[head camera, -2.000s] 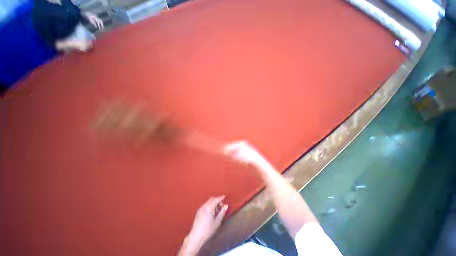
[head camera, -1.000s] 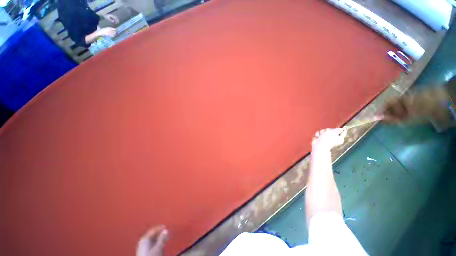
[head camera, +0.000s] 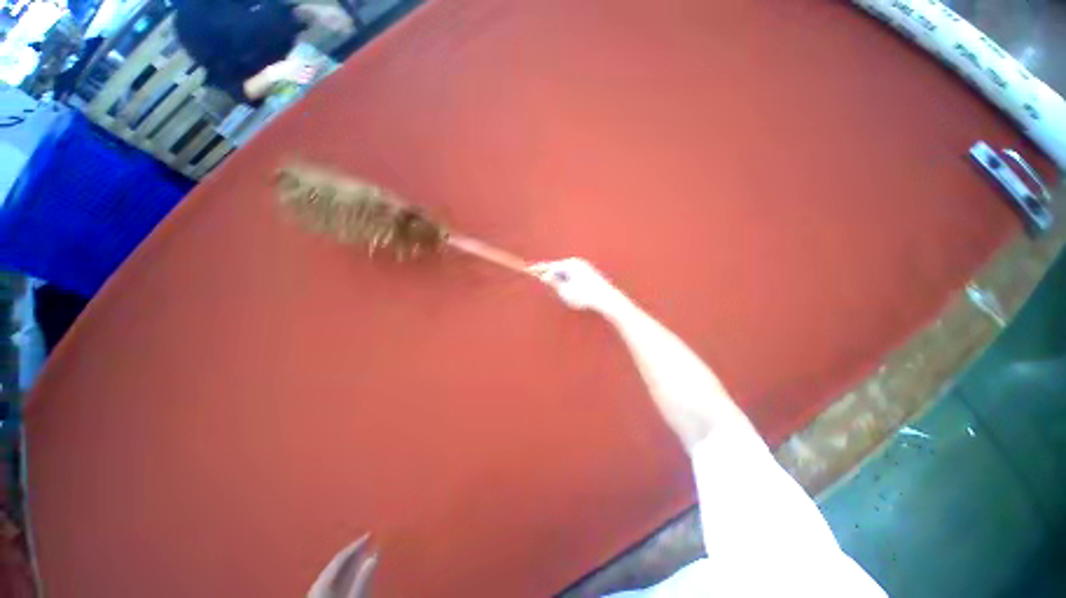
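Note:
Orange-red fabric (head camera: 468, 397) covers the long table, with a dark line along its near edge. My right hand (head camera: 569, 283) is shut on the thin handle of a brush (head camera: 357, 213). The brush's tan-brown head lies over the cloth left of my hand, pointing to the far left; I cannot tell if it touches. My left hand (head camera: 346, 570) is cut off by the bottom edge, over the near cloth, fingers apart and holding nothing visible.
A printed white roll (head camera: 982, 68) lies at the far right end. A small metal piece (head camera: 1011, 187) rests at the cloth's right corner. The worn wooden table edge (head camera: 900, 391) borders the green floor. A person (head camera: 240, 41), a wooden pallet and a blue stack (head camera: 88, 199) are beyond the far side.
The brush has swung from beyond the right table edge back over the cloth to the left, with my right hand still on it. The view has shifted. My left hand stays low.

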